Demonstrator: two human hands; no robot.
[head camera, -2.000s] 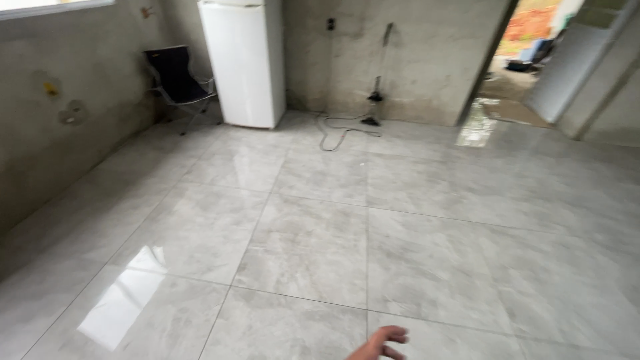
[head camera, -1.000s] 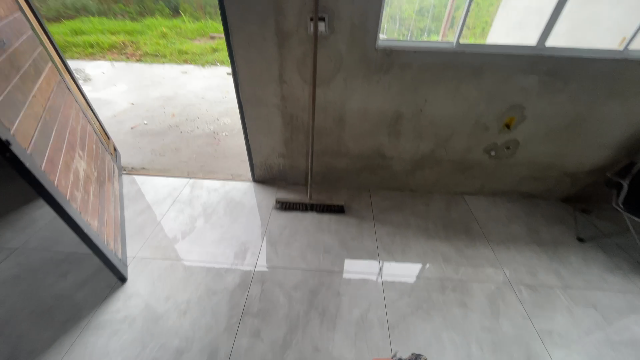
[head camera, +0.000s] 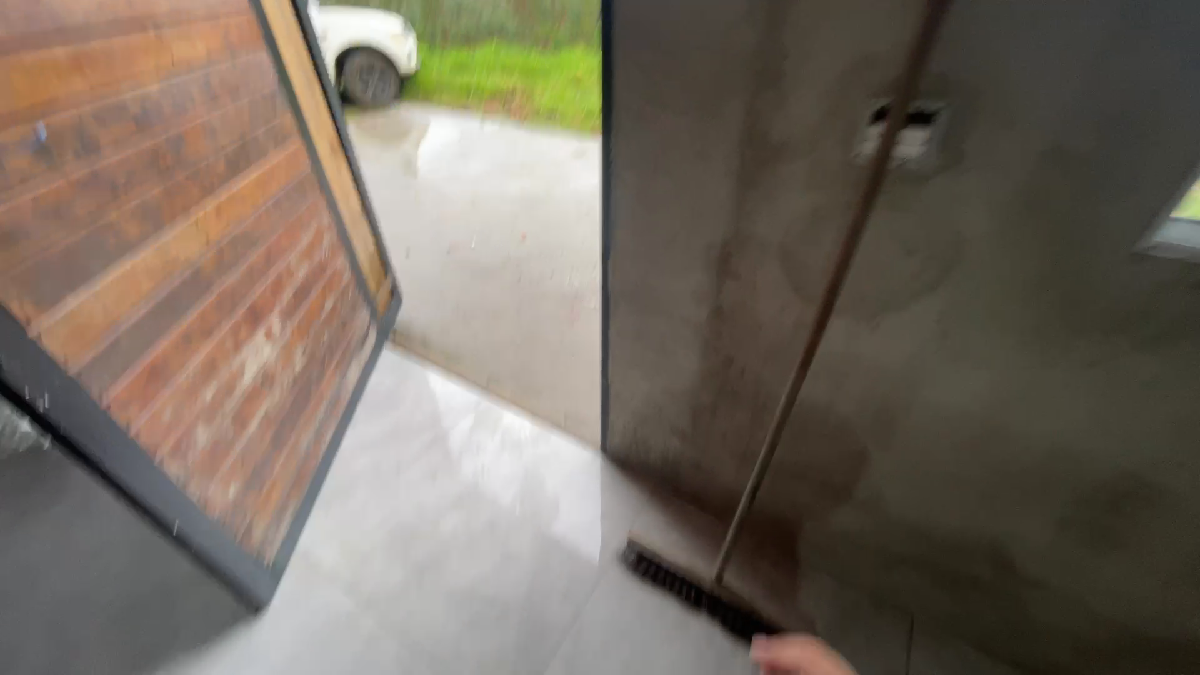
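A push broom with a long wooden handle (head camera: 811, 347) leans upright against the bare plastered wall, its dark bristled head (head camera: 694, 591) on the tiled floor at the wall's foot. At the bottom edge, right of centre, part of one hand (head camera: 802, 654) shows, blurred, with fingertips just beside the right end of the broom head in the picture. Whether it touches the broom cannot be told, nor which hand it is for certain; it looks like my right hand. My other hand is out of view.
A wood-slatted door (head camera: 187, 244) with a dark metal frame stands swung wide on the left. Through the doorway lie wet concrete paving (head camera: 497, 253), grass (head camera: 516, 80) and a white vehicle (head camera: 380, 42). An electrical box (head camera: 905, 131) is set in the wall behind the handle; a window corner (head camera: 1177, 234) shows at right.
The view has swung from the room with the refrigerator and folding chair to the doorway, and is now closer to the broom. The broom still leans on the wall.
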